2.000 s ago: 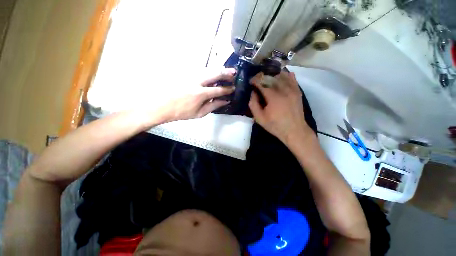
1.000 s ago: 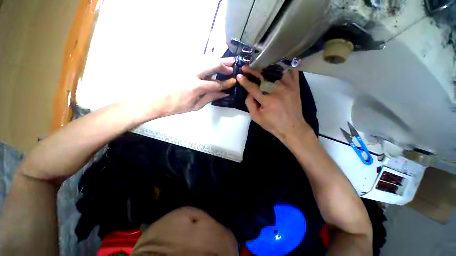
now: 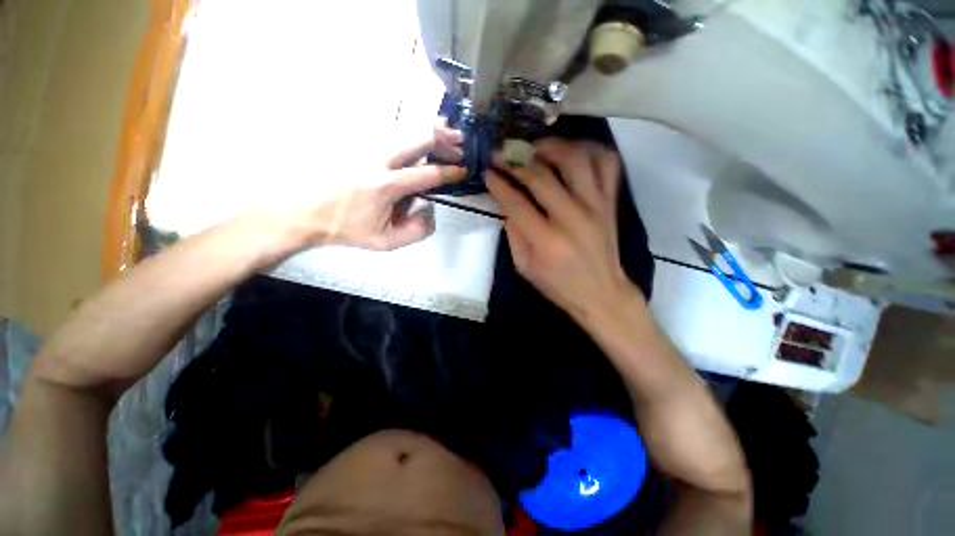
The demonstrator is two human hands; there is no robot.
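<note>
A black fabric piece (image 3: 476, 157) lies under the presser foot (image 3: 471, 108) of the off-white sewing machine (image 3: 723, 94). My left hand (image 3: 382, 204) is on its left side, fingertips pressing the fabric just in front of the foot. My right hand (image 3: 565, 225) lies on its right side, fingers bent, fingertips on the black cloth beside the foot. The needle itself cannot be made out. More black cloth runs from under my right hand down to the lap as a dark heap (image 3: 398, 366).
Light-blue thread snips (image 3: 731, 274) lie on the table right of my right hand. The control panel (image 3: 808, 343) is at the right table end. A beige knob (image 3: 616, 46) is on the machine head. A blue round plastic thing (image 3: 586, 473) is by the lap. Cardboard (image 3: 909, 361) is at far right.
The black piece has moved up under the foot, so less of it shows in front. Both hands stay beside it, fingers more bent. The whole view has shifted a little.
</note>
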